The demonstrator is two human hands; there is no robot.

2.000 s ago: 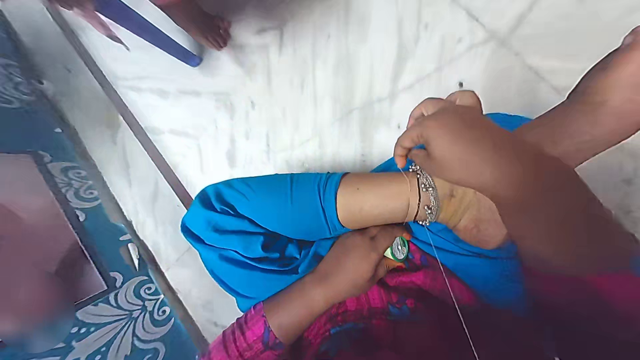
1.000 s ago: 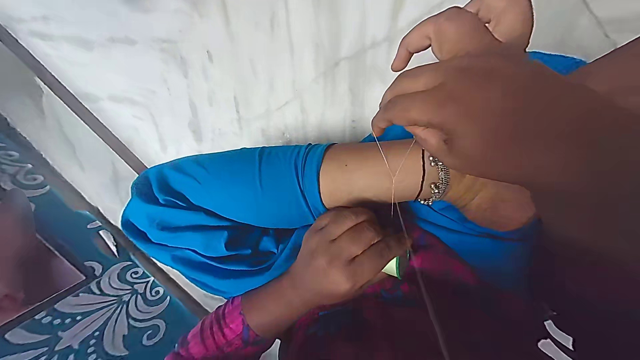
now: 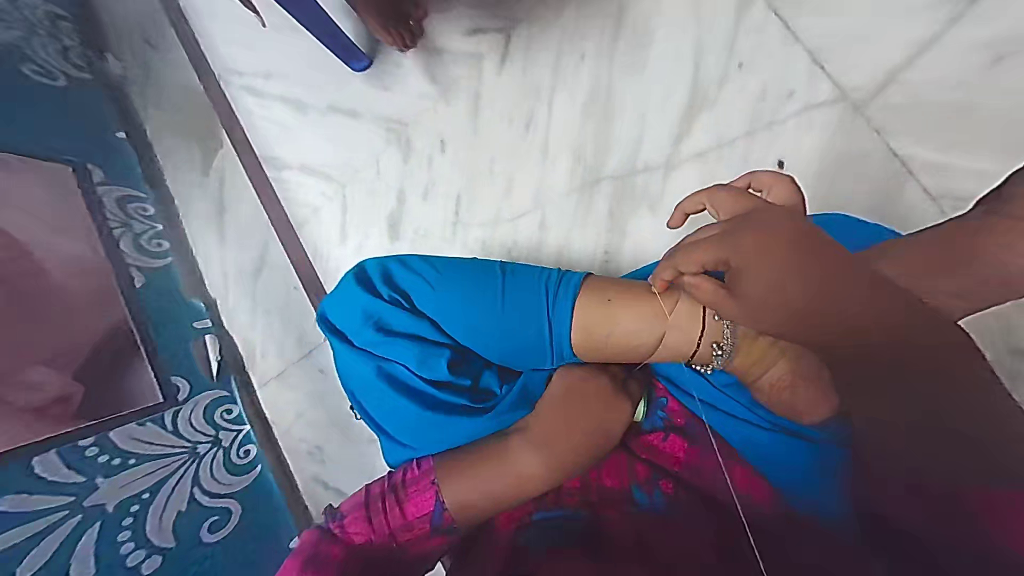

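Observation:
My left hand (image 3: 596, 400) rests against the lower side of a bare shin, its fingers partly hidden, closed around a small green-and-white object (image 3: 640, 410), perhaps a thread spool. My right hand (image 3: 720, 260) is above the ankle, with thumb and index finger pinching a thin thread (image 3: 662, 304). The thread crosses over itself on the shin and runs down toward my left hand. Another stretch of thread (image 3: 724, 464) trails down over the pink patterned clothing. A silver anklet (image 3: 722, 346) and a dark cord (image 3: 702, 336) circle the ankle beside the thread.
The bent leg wears blue trousers (image 3: 448, 320) and lies on a marble floor (image 3: 496, 160). At the left is a blue surface with white scroll patterns (image 3: 192, 456). Another person's foot (image 3: 392, 24) and a blue furniture leg (image 3: 328, 36) show at the top.
My right fingertips, raised off the shin with the thread one second ago, are now closer to it. The green-and-white object is more covered by my left hand than two seconds ago. The view has shifted.

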